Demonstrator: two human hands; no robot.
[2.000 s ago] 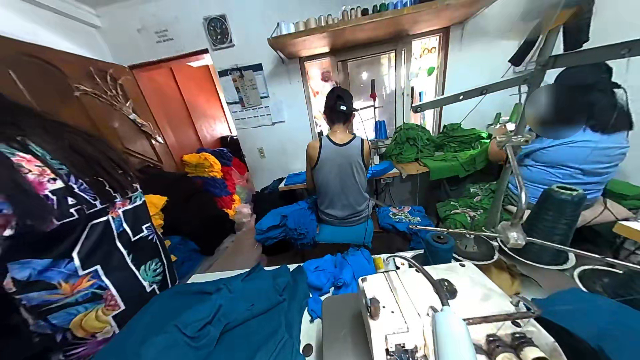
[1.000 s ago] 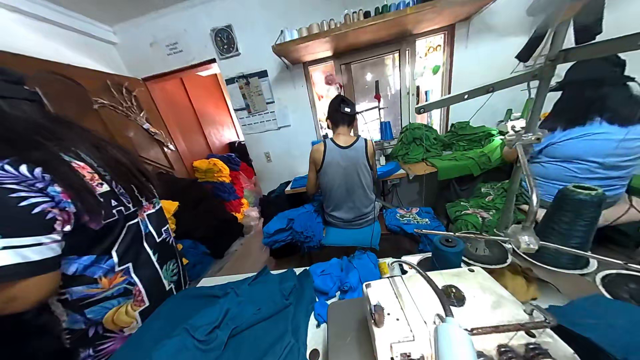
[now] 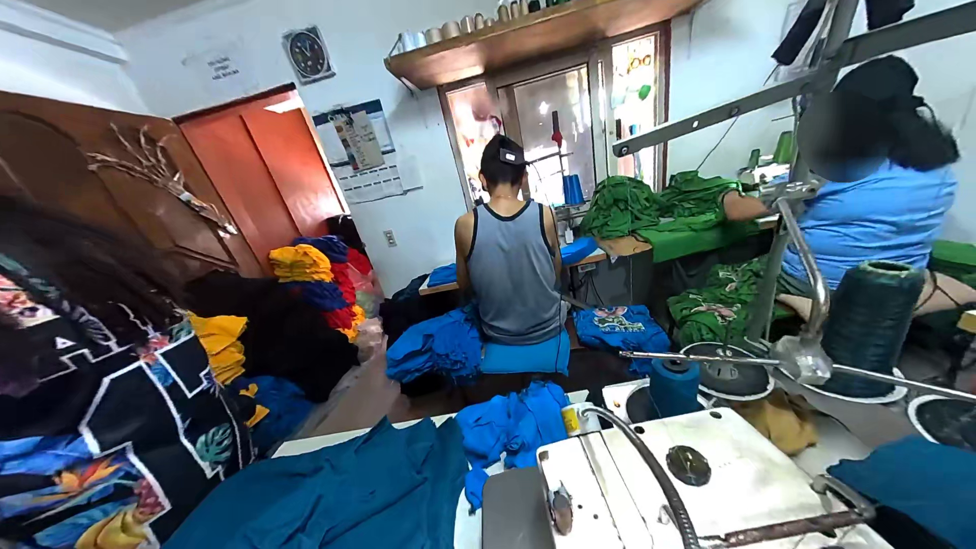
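Observation:
Neither my left hand nor my right hand shows in the head view. In front of me stands a white industrial sewing machine (image 3: 686, 480) with a flexible lamp neck (image 3: 648, 457) across its top. Dark teal fabric (image 3: 343, 488) lies on the table to the machine's left, and crumpled blue fabric (image 3: 515, 427) lies behind it. Teal thread on a cone (image 3: 675, 389) stands behind the machine. A larger dark green thread cone (image 3: 873, 332) is on the right. More teal fabric (image 3: 915, 488) lies at the lower right.
A person in a floral shirt (image 3: 114, 427) is close on the left. A person in a grey tank top (image 3: 511, 267) sits ahead, back turned, and another in blue (image 3: 877, 213) sits at the right. A metal thread stand (image 3: 808, 290) rises on the right. Folded garments (image 3: 301, 263) are stacked near the door.
The person on the left shifts about; a bare arm seen at the left edge one second ago is out of view now. The fabric and the machine look unchanged.

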